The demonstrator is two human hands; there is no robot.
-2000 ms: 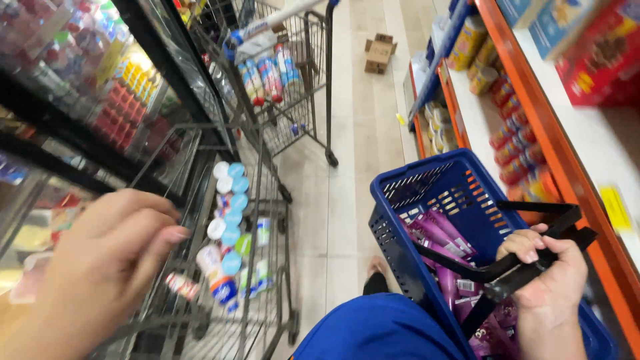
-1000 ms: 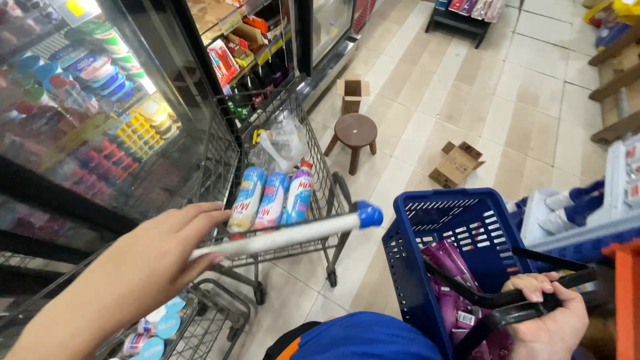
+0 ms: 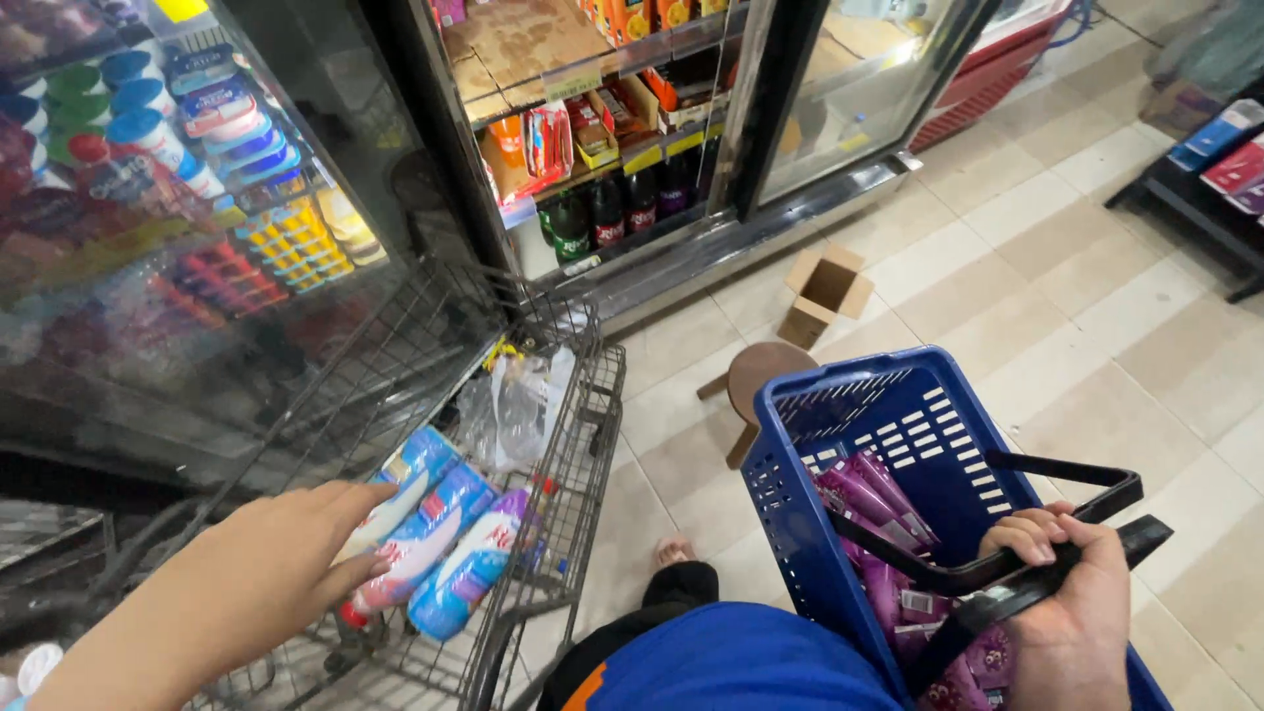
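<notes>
My right hand (image 3: 1062,583) is closed around the black handles (image 3: 1027,583) of a blue plastic shopping basket (image 3: 780,513). Several purple packets (image 3: 889,523) lie in that basket. Over a metal wire shopping cart (image 3: 583,494), my left hand (image 3: 326,543) is held with fingers extended, right beside several blue, white and pink plastic bottles (image 3: 474,563). The fingertips overlap the nearest bottle in view; whether they touch it I cannot tell. A clear plastic bag (image 3: 513,410) lies at the cart's far end.
Glass-door refrigerators (image 3: 750,109) with drinks and dairy tubs (image 3: 148,133) run along the left and top. A brown stool (image 3: 765,380) and an open cardboard box (image 3: 825,291) are on the tiled floor behind the basket. A black display rack (image 3: 1195,207) stands at the right.
The view has swung a lot. My left hand has gone from the cart's handle to over the bottles. My right hand still holds the basket.
</notes>
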